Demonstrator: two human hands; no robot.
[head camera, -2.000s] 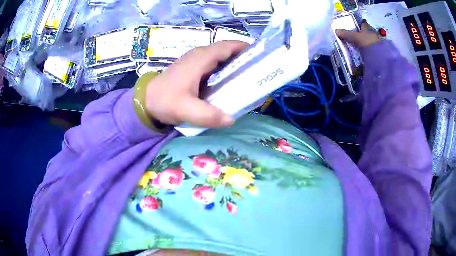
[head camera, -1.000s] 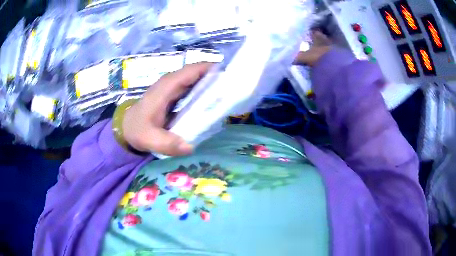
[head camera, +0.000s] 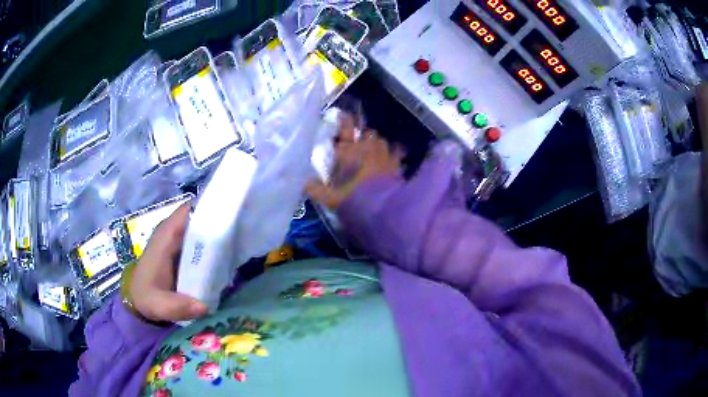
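Observation:
My left hand (head camera: 159, 271) grips a white power bank case (head camera: 211, 233) with small print on its side. A clear plastic bag (head camera: 283, 155) trails from it, up and to the right. My right hand (head camera: 361, 163) is blurred, fingers spread, beside a pale, blurred item (head camera: 324, 143) just left of the tester; whether it grips that item cannot be told. Open power bank half-assemblies (head camera: 203, 108) with white cells and yellow tape lie in clear bags beyond my left hand.
The white tester (head camera: 435, 39) with red displays and red and green buttons stands ahead to the right. Blue cable (head camera: 310, 233) lies below my right hand. Bubble wrap sleeves (head camera: 613, 155) lie at the far right, beside a grey cloth-like shape (head camera: 683, 225).
The view has turned to the right, so the tester now shows nearer the middle. My left hand still holds the white case, now more upright. My right hand stays near the tester's left side.

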